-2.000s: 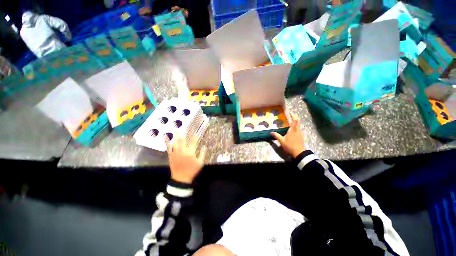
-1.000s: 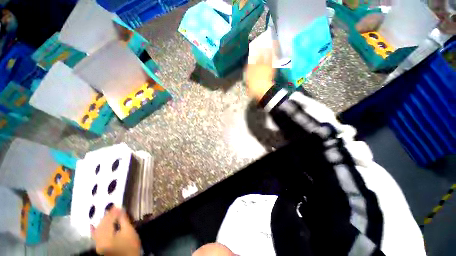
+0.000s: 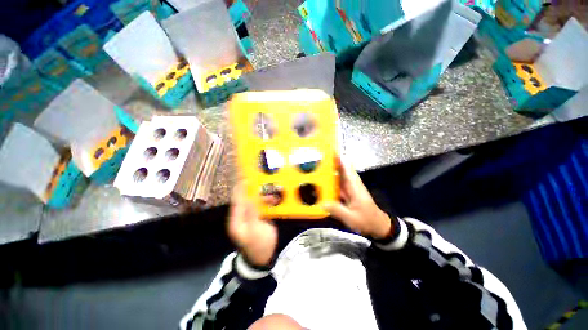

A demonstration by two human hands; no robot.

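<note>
A yellow six-hole insert (image 3: 284,155) is held up in front of me, above the bench's front edge. My left hand (image 3: 253,227) holds its lower left side, a little blurred. My right hand (image 3: 361,203) holds its lower right side. A teal box shows partly through the holes; its raised grey lid (image 3: 316,72) stands behind the insert, and most of the box is hidden. A stack of white six-hole inserts (image 3: 159,155) leans on the bench to the left.
Open boxes with yellow inserts (image 3: 222,77) stand at the left and one (image 3: 530,80) at the far right. An empty open teal box (image 3: 400,74) and more cartons stand behind. A blue crate (image 3: 561,206) is on the floor at right.
My left hand has left the white stack and my right hand has come back from the teal cartons. Both now hold a yellow insert. An open box now stands behind it.
</note>
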